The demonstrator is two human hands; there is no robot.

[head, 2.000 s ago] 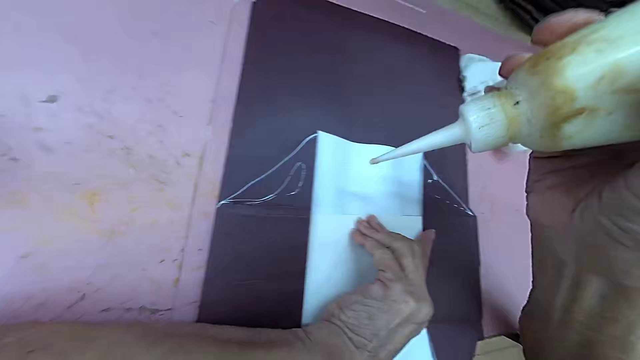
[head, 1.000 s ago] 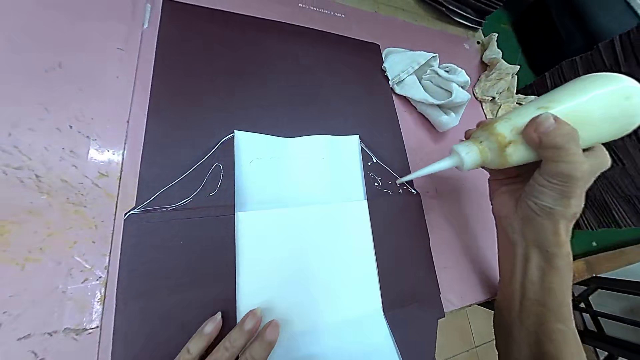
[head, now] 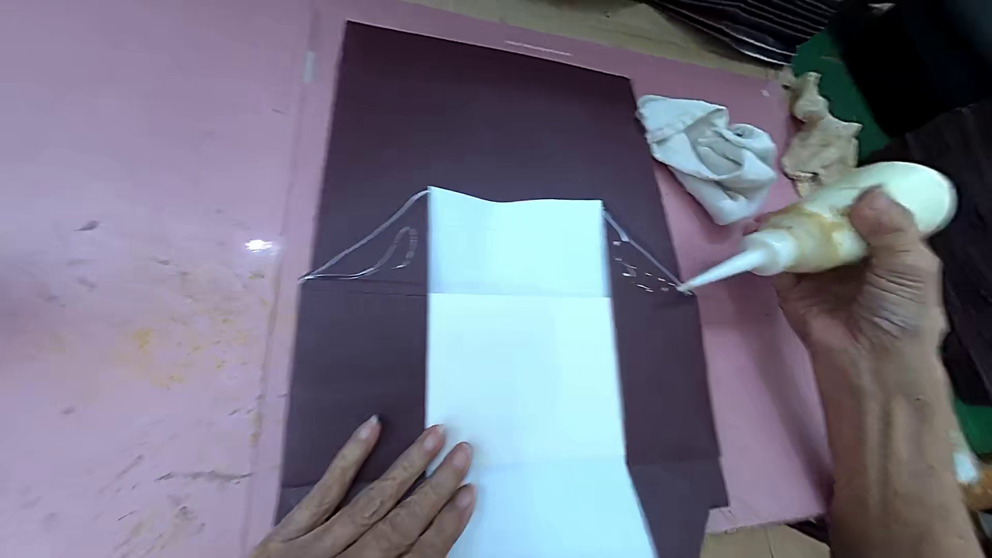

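Note:
My right hand [head: 876, 287] grips a stained plastic squeeze bottle [head: 852, 209] on its side. The bottle's nozzle tip is at the right end of a glue-like line [head: 643, 252] on a dark maroon sheet [head: 488, 124]. A similar curved line [head: 364, 240] runs on the left side of the sheet. Between the two lines lies a creased white paper strip [head: 523, 364]. Flat at the lower left, my left hand [head: 395, 496] rests with spread fingers across the strip's left edge and the dark sheet, holding nothing.
A pink work surface [head: 139, 194] with stains and scuffs lies under the sheet. At the upper right are a crumpled white cloth [head: 713, 155] and a crumpled beige piece [head: 821, 143]. Dark pleated material [head: 961, 232] lies at the far right, with green material [head: 833, 70] beside it.
My right hand has moved the bottle from above the white paper to the right end of the line. My left hand has moved from the paper's middle to its lower left edge.

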